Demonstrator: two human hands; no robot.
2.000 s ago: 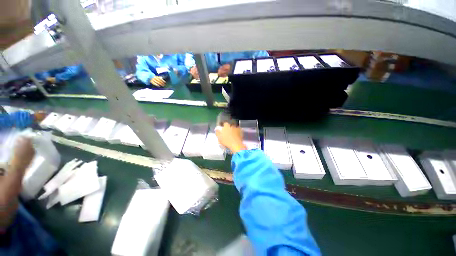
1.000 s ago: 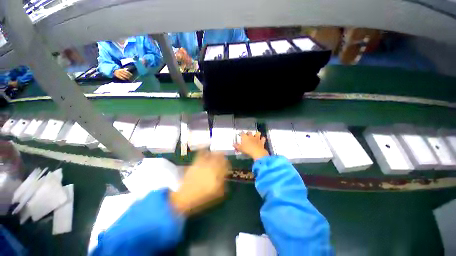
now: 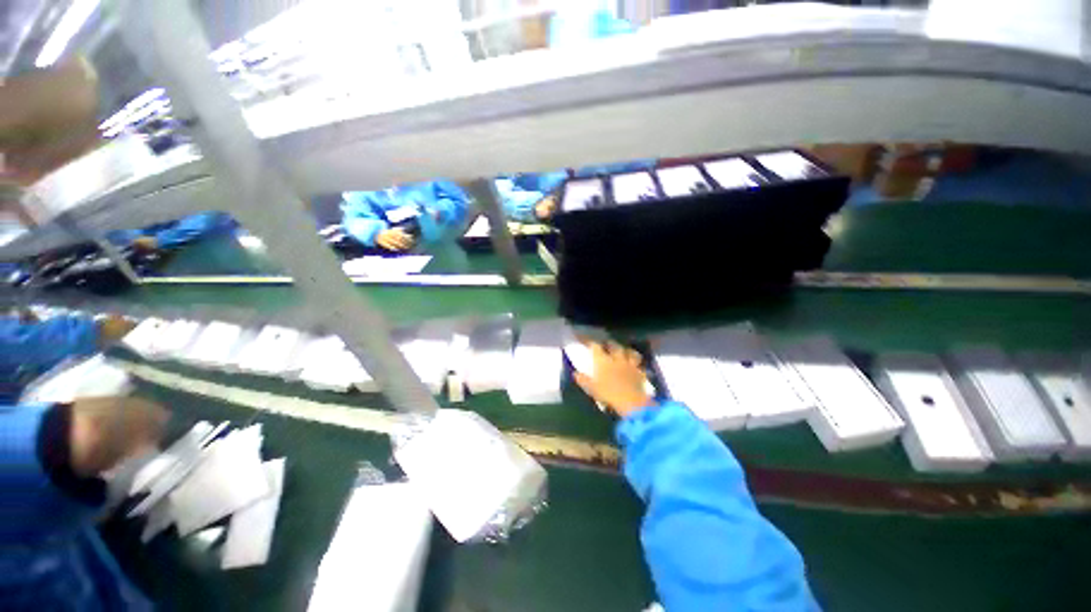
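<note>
White phone boxes (image 3: 541, 362) lie in a close row on the green belt; some show a dark round spot. My right hand (image 3: 614, 378) is on a box in this row, fingers spread across its top and hiding most of it. Whether it grips the box or only touches it, I cannot tell. My left hand is not in view. A thin white piece (image 3: 456, 385) sticks out between two boxes left of my right hand. A film-wrapped white bundle (image 3: 469, 476) lies by the post, beside a long white block (image 3: 373, 552).
A grey post (image 3: 281, 221) slants down in front of the row, under a beam (image 3: 670, 108). Stacked black trays (image 3: 694, 251) stand across the belt. Loose white pieces (image 3: 221, 484) and another person's blurred hand (image 3: 117, 433) are at left. People in blue work beyond.
My left hand, blurred over the near rail a second ago, has gone from view. My right hand stays at the row. The view has shifted, and a neighbour's hand shows over the loose pieces.
</note>
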